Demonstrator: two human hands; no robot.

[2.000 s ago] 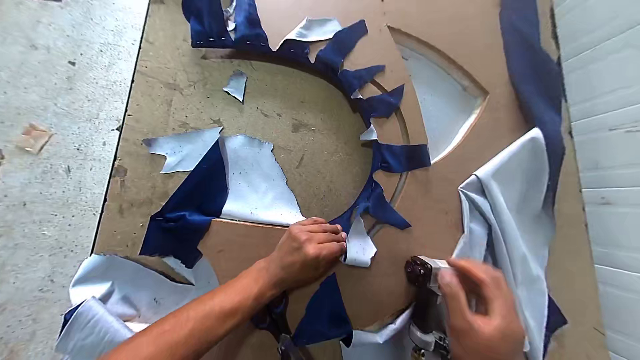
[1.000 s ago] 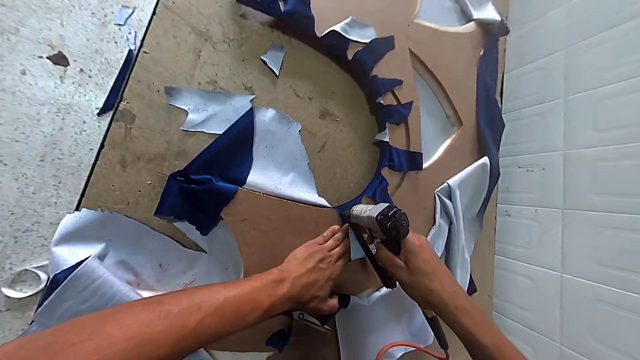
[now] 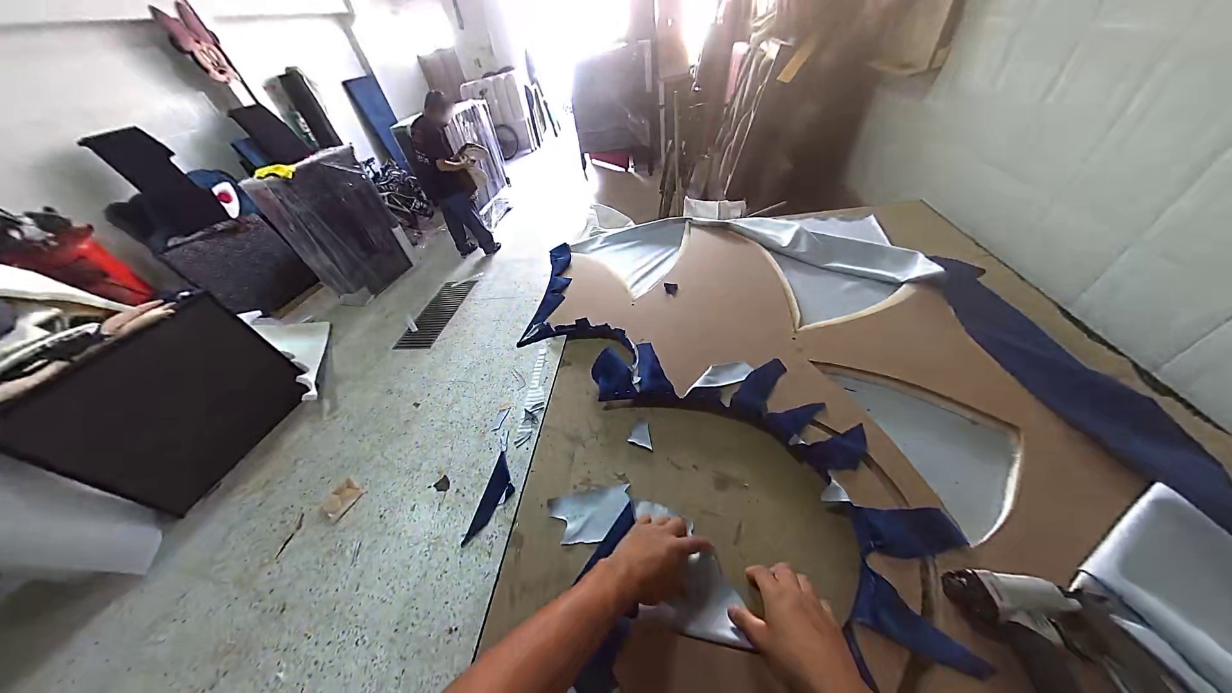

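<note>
My left hand (image 3: 659, 558) grips the upper part of a blue fabric flap (image 3: 707, 597) whose pale backing faces up. My right hand (image 3: 794, 616) rests with fingers spread at the flap's lower right edge. Both are over the curved cutout of a brown board (image 3: 712, 279), with the worktable's surface (image 3: 760, 481) visible through it. Cut blue fabric tabs (image 3: 905, 531) are folded over the cutout's rim. To the right of my right hand, a pneumatic stapler (image 3: 1020, 597) lies on the board, partly out of view.
Fabric scraps (image 3: 587, 513) lie on the table, others on the floor. Folded pale-backed fabric (image 3: 1155, 549) is at the right, beside a white wall (image 3: 1088, 144). A person (image 3: 448, 173) stands farther back near wrapped panels (image 3: 332, 221). A black panel (image 3: 154, 404) leans at left.
The stapler, in my right hand one second ago, now lies on the board. My left hand has moved onto the pale-backed flap. The view has tilted up to show the room.
</note>
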